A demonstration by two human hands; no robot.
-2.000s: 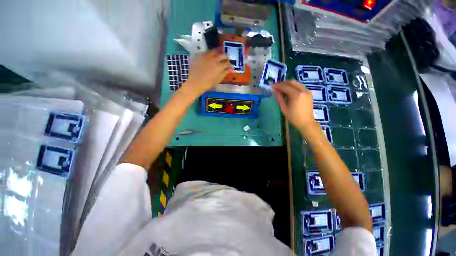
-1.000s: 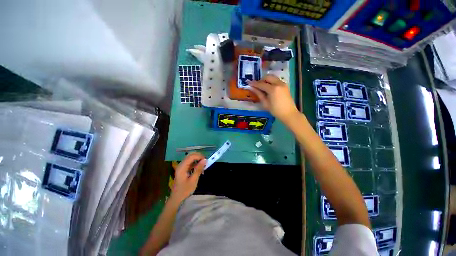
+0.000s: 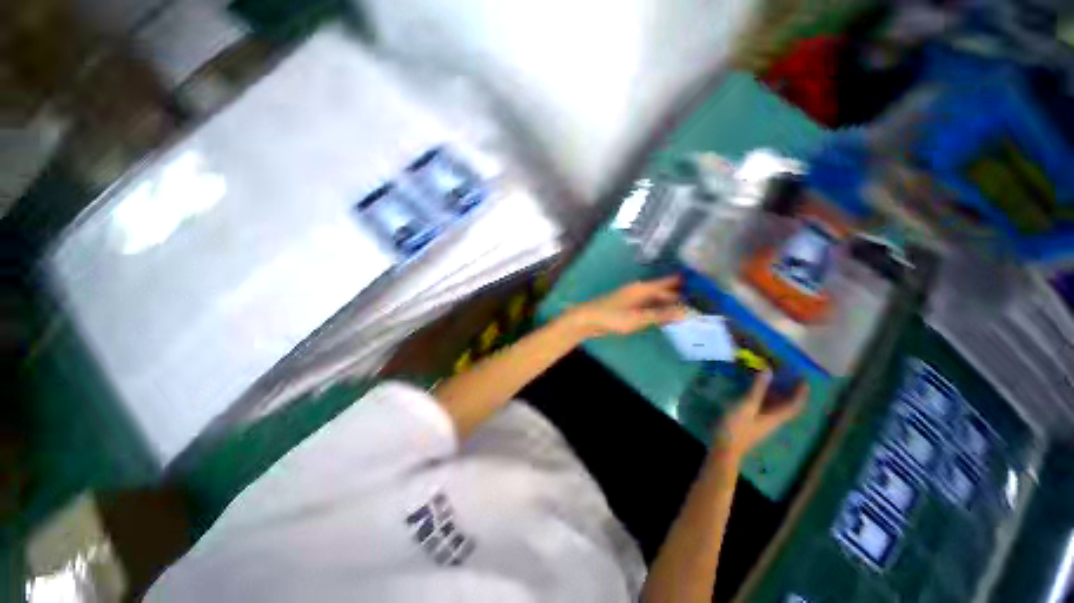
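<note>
The view is blurred. My left hand [image 3: 636,309] is in front of the press, with its fingertips at the edge of a pale phone housing [image 3: 701,338] and appearing to hold it. My right hand [image 3: 760,415] is at the right end of the blue control panel [image 3: 754,336], fingers apart, with nothing visible in it. Another housing [image 3: 806,257] sits in the orange fixture [image 3: 787,290] under the press. The panel's button is not clearly visible.
Two housings [image 3: 417,200] lie on the stacked trays [image 3: 277,253] at left. More housings [image 3: 883,489] are in the tray on the dark-green belt at right. The blue machine box [image 3: 1001,159] is at upper right.
The view has swung left and tilted. My left hand has moved up with its housing to the front of the control panel. My right hand has left the fixture's housing and come down to the panel.
</note>
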